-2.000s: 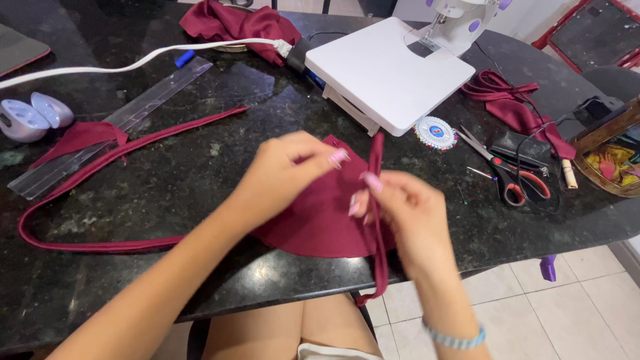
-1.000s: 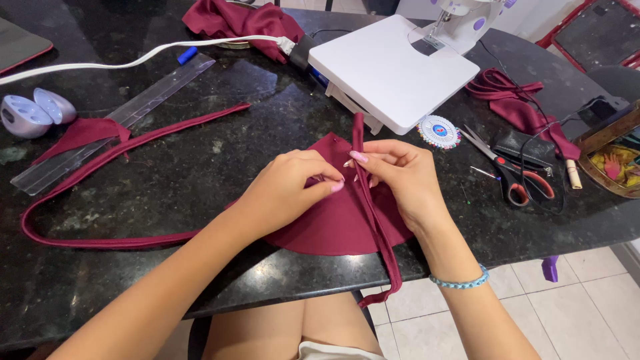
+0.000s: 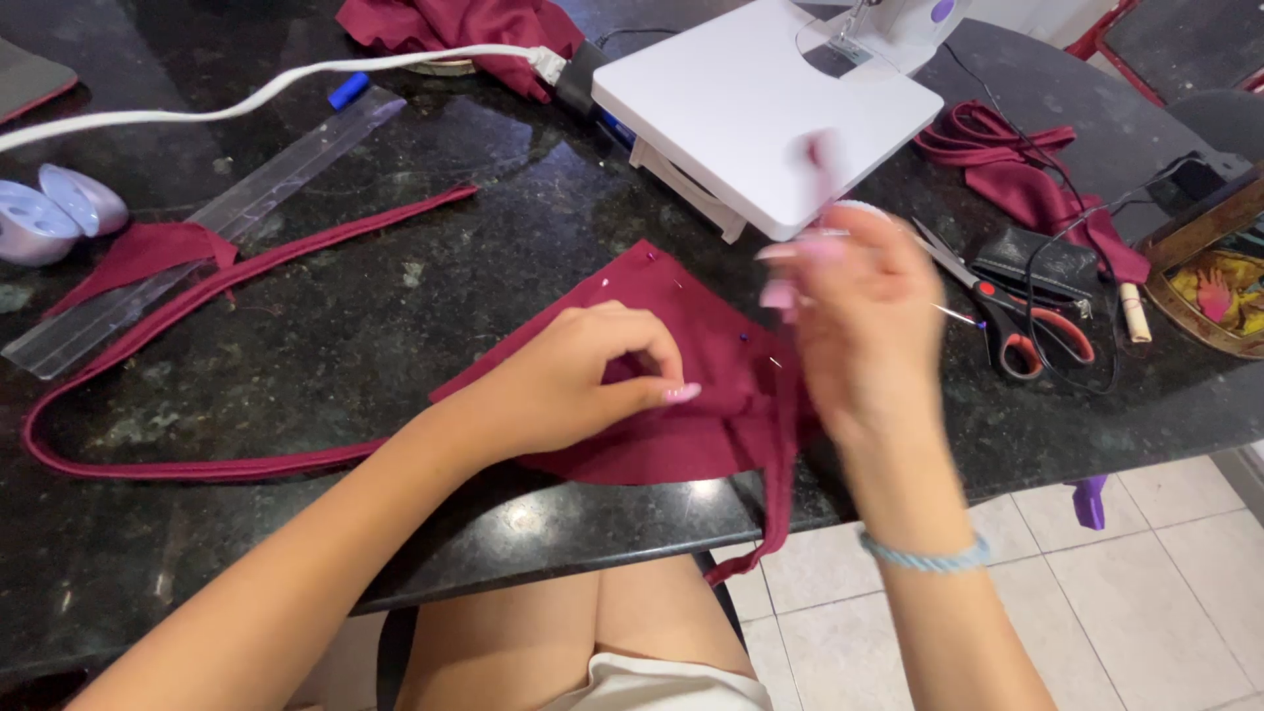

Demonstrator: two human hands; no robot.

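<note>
A burgundy fabric triangle (image 3: 691,434) lies on the black stone table near its front edge, with several ball-head pins stuck in its upper part. My left hand (image 3: 602,370) rests over it, thumb and index finger near each other; I cannot tell if anything is between them. My right hand (image 3: 854,306), blurred, is raised at the triangle's right side and holds a narrow burgundy fabric strap (image 3: 780,474). The strap's upper end sticks up in front of the white machine table, and its lower end hangs over the table edge. A long burgundy strip (image 3: 227,468) curves away at the left.
A white sewing machine with its extension table (image 3: 760,99) stands at the back. Scissors (image 3: 997,306), a black pouch (image 3: 1037,265) and burgundy fabric (image 3: 1027,183) lie right. On the left are a clear ruler (image 3: 286,168), a blue cap (image 3: 348,91) and an open earbud case (image 3: 59,212).
My right hand has moved right with the strap, away from my left hand. The upper part of the triangle and its pins, covered before, now show.
</note>
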